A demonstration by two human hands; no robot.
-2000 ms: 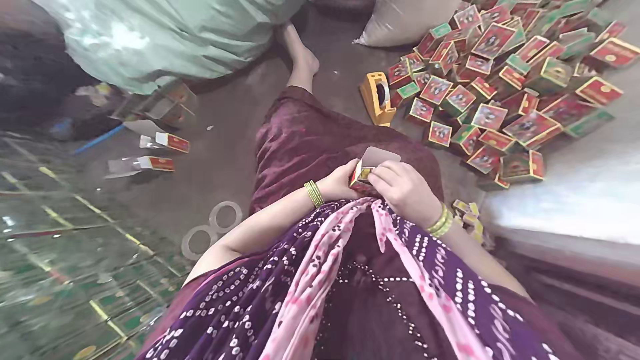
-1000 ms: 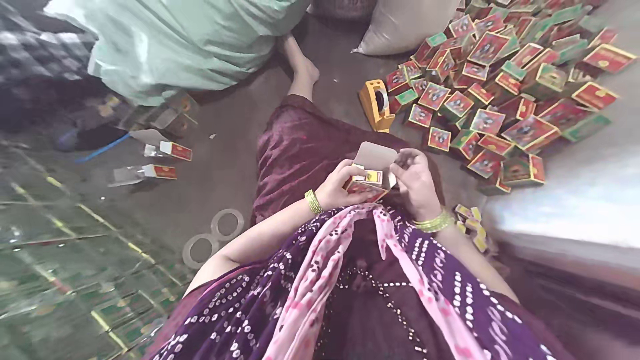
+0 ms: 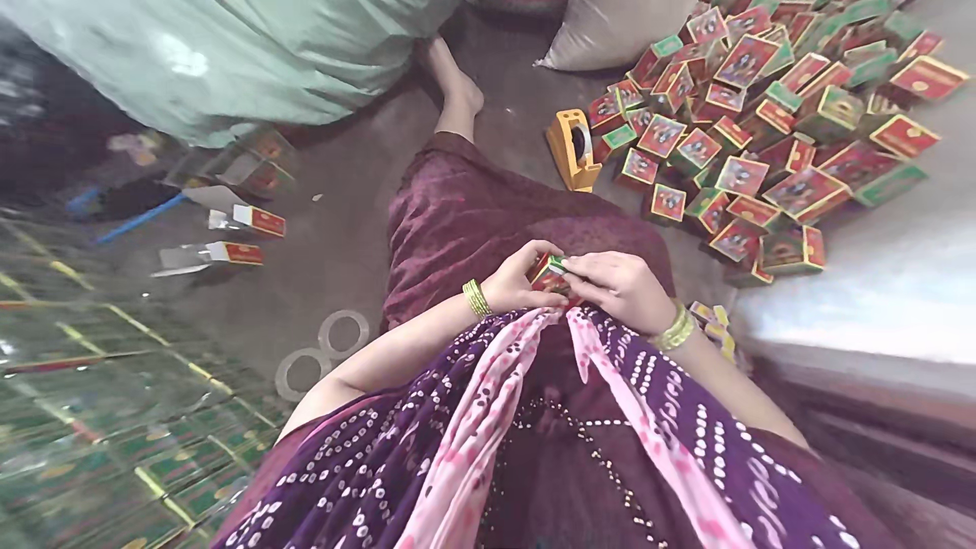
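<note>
Above my lap, my left hand (image 3: 526, 278) grips a small red and green cardboard box (image 3: 550, 276) from its left side. The fingers of my right hand (image 3: 618, 286) press on the green end of the same box, where a bit of white shows. Much of the box is hidden by my fingers. Beyond my knee stands a yellow tape dispenser (image 3: 568, 156) with a roll in it. Two boxes with their flaps up, one (image 3: 263, 221) above the other (image 3: 238, 253), lie on the floor to the left.
A large heap of red and green boxes (image 3: 740, 175) covers the floor at the upper right. Small yellow packs (image 3: 713, 328) lie beside my right forearm. Two tape rings (image 3: 301, 374) are at the left. A pale green sack (image 3: 305, 61) and a whitish sack (image 3: 618, 34) stand ahead.
One second ago the box in my hands had its pale flap raised, with something yellow and white inside. Now the flap no longer stands up, and my right hand has come in against the box's green end.
</note>
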